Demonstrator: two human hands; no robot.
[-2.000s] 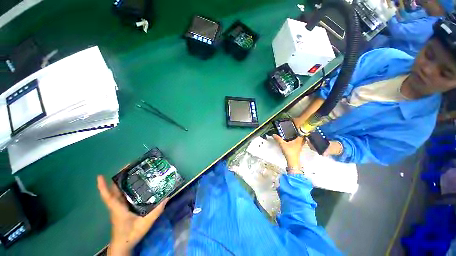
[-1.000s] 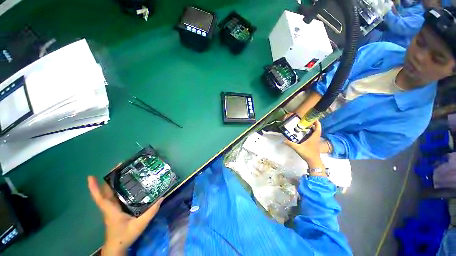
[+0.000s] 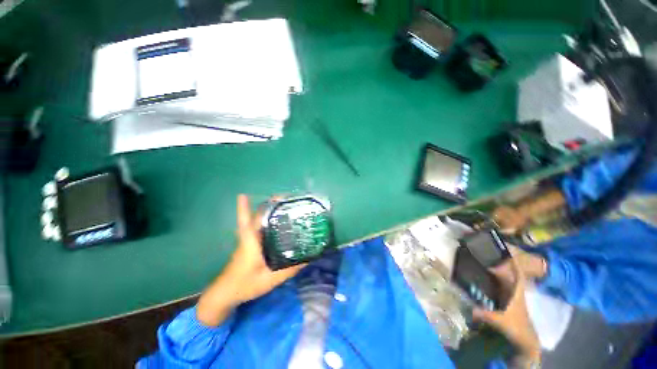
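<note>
My left hand (image 3: 241,270) holds an open black meter housing (image 3: 297,229) over the bench's front edge, its green circuit board facing up. My right hand (image 3: 510,317), blurred at the lower right, is closed on a dark panel meter (image 3: 474,279) with pale keys. A second piece with a grey screen (image 3: 490,247) lies against its upper side, by another person's hand; whether they touch is unclear. Another panel meter (image 3: 444,173) lies screen up on the green mat.
White overlay sheets (image 3: 216,72) and tweezers (image 3: 335,148) lie behind. A larger meter (image 3: 94,207) with white discs stands left. More housings (image 3: 475,63), a white box (image 3: 565,101) and a dark hose (image 3: 637,137) are right. Another person's blue-sleeved arms (image 3: 605,263) reach in beside my right hand.
The view has swung left, so bench items appear further right. My right hand's meter is away from the yellow hose end and now beside another screen piece. My left hand still holds the open housing.
</note>
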